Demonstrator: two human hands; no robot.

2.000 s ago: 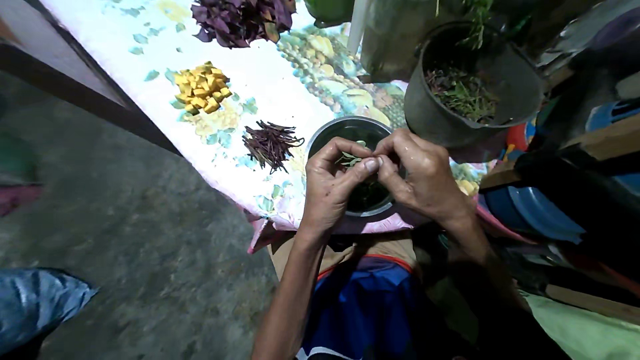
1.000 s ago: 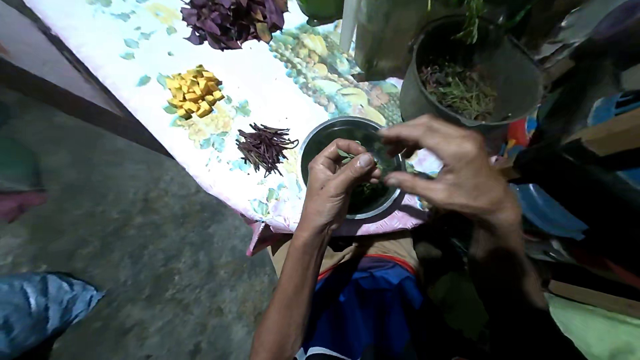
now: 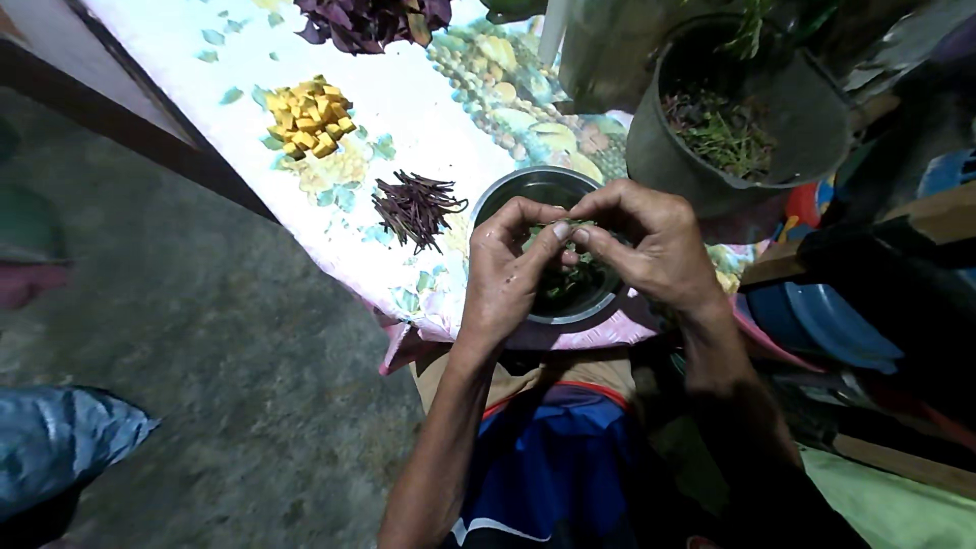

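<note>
Both hands meet over a round metal bowl (image 3: 577,315) near the table's front edge. Between thumb and fingers my left hand (image 3: 507,267) pinches a bit of green leaves (image 3: 534,238). My right hand (image 3: 659,248) grips the same greens from the other side, its thumb tip close to the left one. Dark green leaves (image 3: 568,284) lie inside the bowl, partly hidden by the hands. Left of the bowl is a small pile of cut dark purple stems (image 3: 415,210). Farther left sits a heap of yellow cubed pieces (image 3: 309,116), and purple leaves (image 3: 374,23) lie at the top.
A deep grey bucket (image 3: 648,152) holding green and reddish trimmings (image 3: 724,137) stands right of the bowl. Behind the bowl is a translucent container (image 3: 610,61). Blue plastic basins (image 3: 831,324) are below right. A patterned cloth (image 3: 427,99) covers the table; a blue bag (image 3: 69,438) lies lower left.
One second ago my right hand was apart from the left, to its right; it has come back against the left hand's fingertips. The left hand has stayed over the bowl.
</note>
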